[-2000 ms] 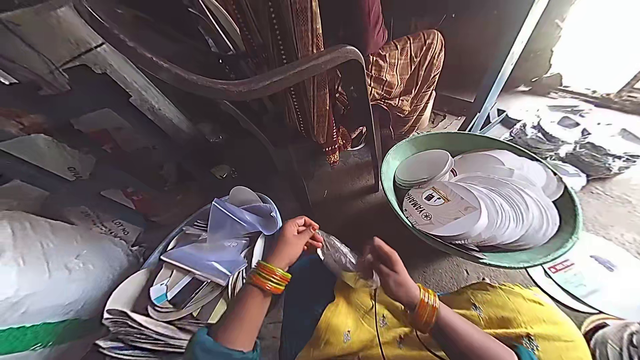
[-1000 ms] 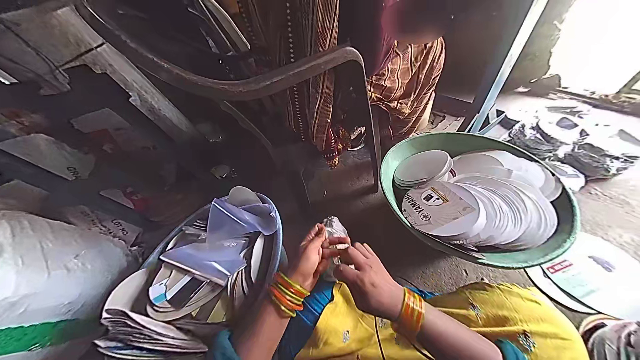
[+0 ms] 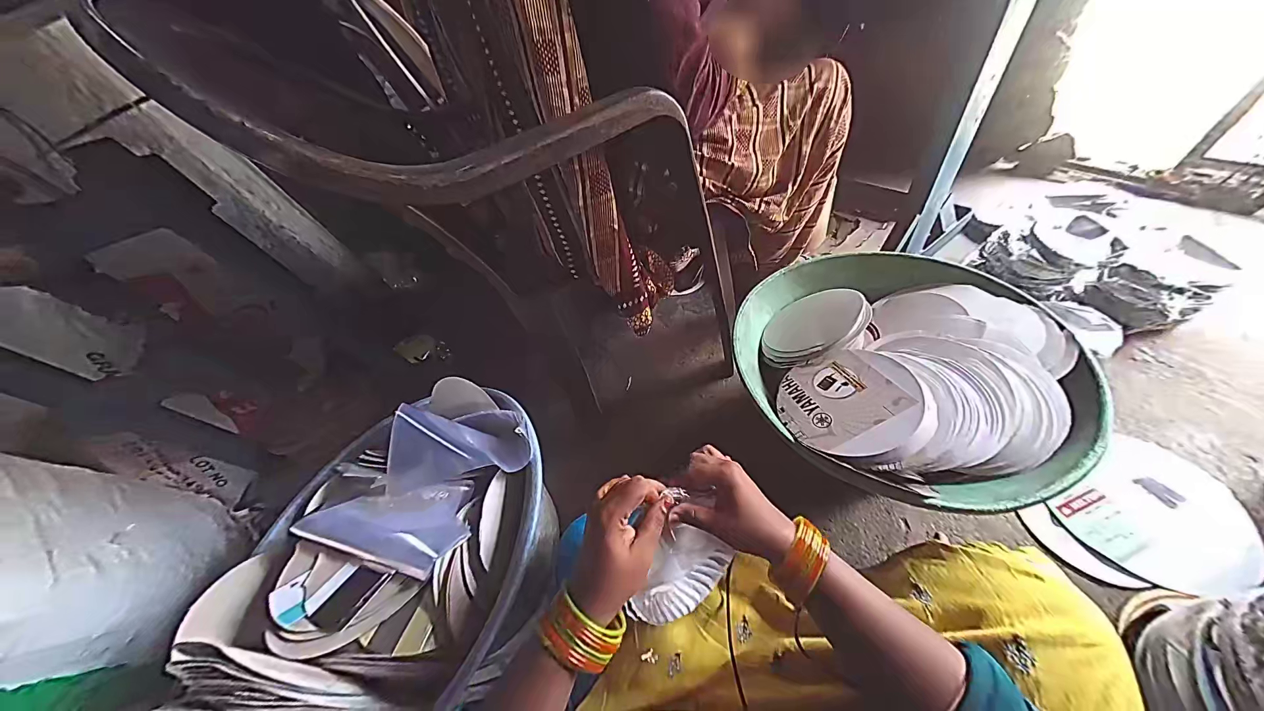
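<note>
Over my lap, my left hand (image 3: 627, 533) and my right hand (image 3: 731, 504) meet at the gathered top of a clear plastic bag. The bag hangs below the fingers and holds white plates with fluted rims (image 3: 681, 583), probably paper. Fingertips of both hands pinch the plastic; how it is folded or tied there cannot be made out. To the right, a green basin (image 3: 1096, 444) holds many round white discs (image 3: 987, 405), one of them printed. At my left, a tub (image 3: 533, 464) holds card offcuts and clear plastic bags (image 3: 434, 464).
A curved metal chair frame (image 3: 434, 183) stands ahead, with a seated person (image 3: 780, 148) behind it. Large round sheets (image 3: 1165, 513) lie on the floor at right, near plastic-wrapped bundles (image 3: 1106, 257). A big white sack (image 3: 109, 563) is at far left, and printed paper scraps lie beyond it.
Two seconds ago my hands were farther apart with the plastic between them; now they are together at its gathered top. The fluted plates below them show more plainly.
</note>
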